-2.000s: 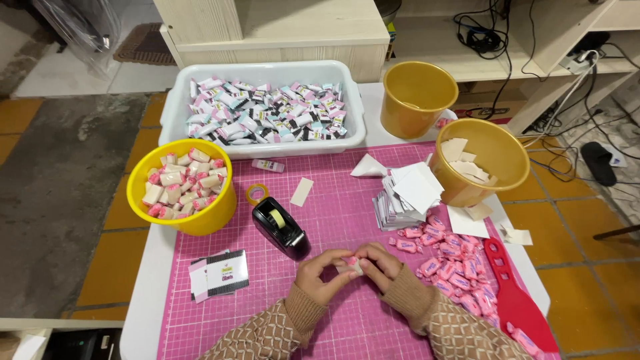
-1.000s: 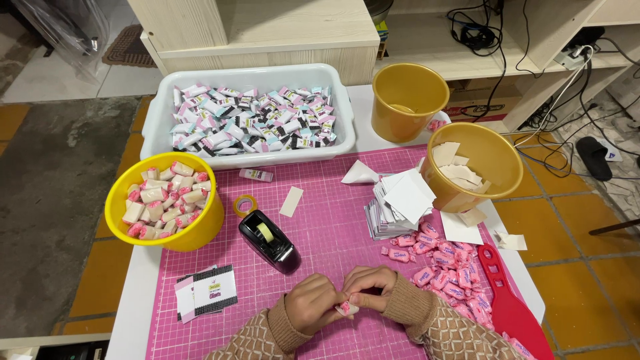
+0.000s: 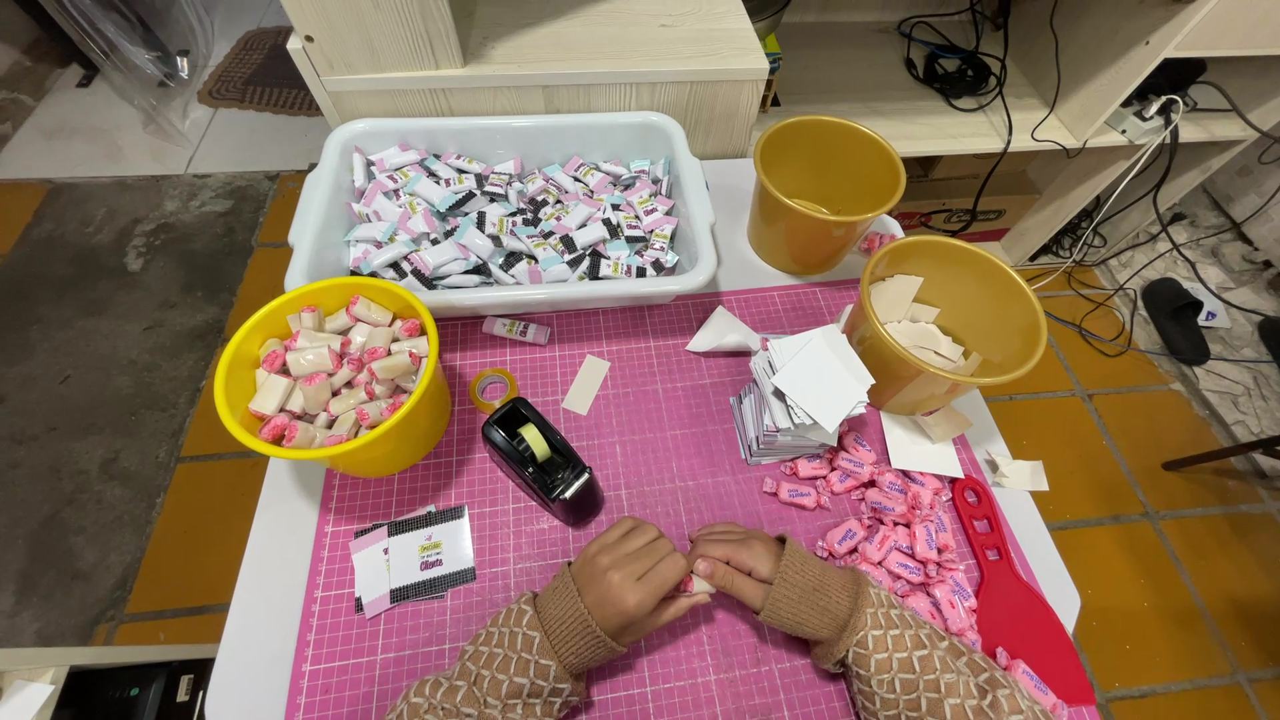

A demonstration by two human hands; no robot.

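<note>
My left hand (image 3: 630,580) and my right hand (image 3: 738,562) meet low in the middle of the head view, both gripping one small candy (image 3: 697,584) with a pale paper band and pink ends; fingers hide most of it. Above my left hand stands a black tape dispenser (image 3: 540,462). To the right of my right hand lies a heap of pink wrapped candies (image 3: 895,530), with a stack of paper squares (image 3: 795,395) above it. Printed cards (image 3: 430,553) lie to the left. A yellow bucket (image 3: 405,440) holds banded candies.
A white plastic tub (image 3: 500,300) of finished wrapped candies stands behind the pink cutting mat (image 3: 660,440). Two gold buckets (image 3: 825,190) stand at the right, the nearer holding paper pieces (image 3: 925,325). A red plastic scoop (image 3: 1020,610), a yellow tape roll (image 3: 493,388) and a beige strip (image 3: 586,384) lie about.
My hands remain together around the small candy, while their fingers have shifted. My left hand's back now faces up more than two seconds ago.
</note>
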